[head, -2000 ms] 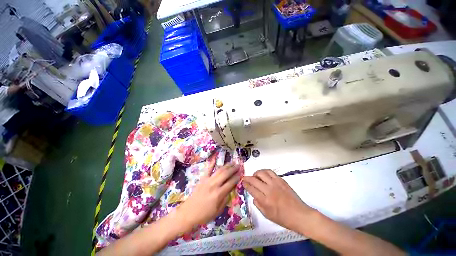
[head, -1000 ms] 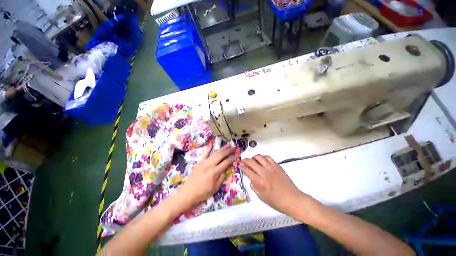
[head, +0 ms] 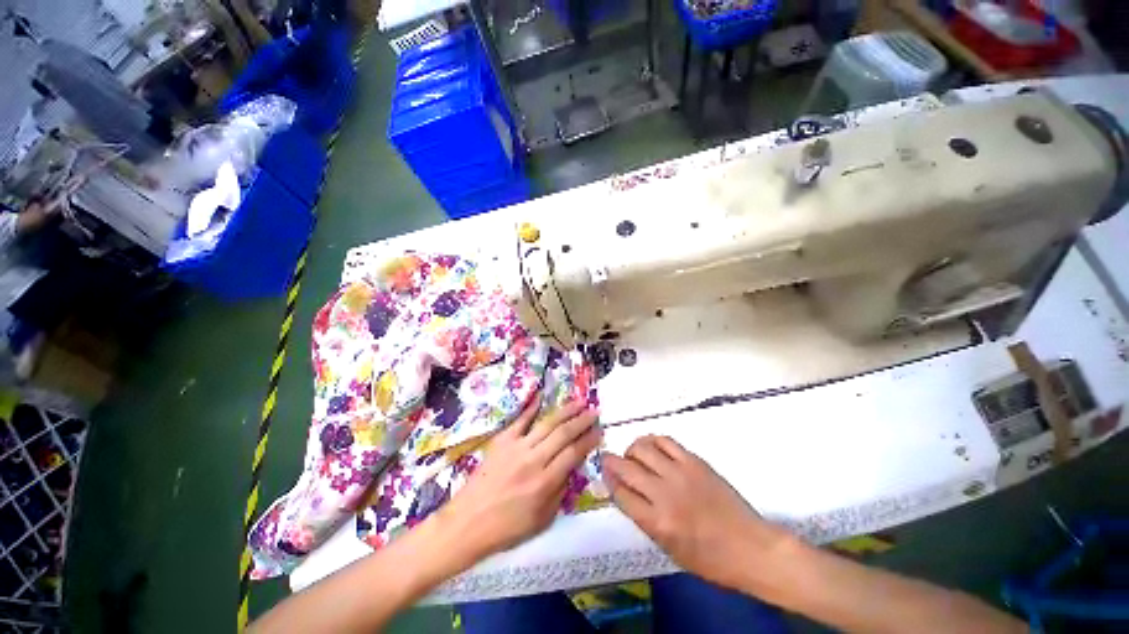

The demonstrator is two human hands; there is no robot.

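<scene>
The floral garment piece (head: 427, 359) lies bunched on the left end of the white machine table, its right edge running up to the needle area of the worn cream sewing machine (head: 768, 235). My left hand (head: 532, 471) lies on the cloth with fingers spread a little, below the machine head. My right hand (head: 675, 502) is just right of it, fingertips curled at the cloth's right edge, apparently pinching it. The presser foot is mostly hidden by the machine head and cloth.
A printed ruler strip (head: 520, 572) runs along the table's front edge. Blue crates (head: 456, 124) stand on the green floor behind the table. A blue bin (head: 254, 229) with white material is at the left, beyond yellow-black floor tape. A pale stool (head: 885, 68) stands behind the machine.
Both hands have moved toward the table's front edge, away from the needle area. The cloth's lower right part has shifted and folded under my left hand.
</scene>
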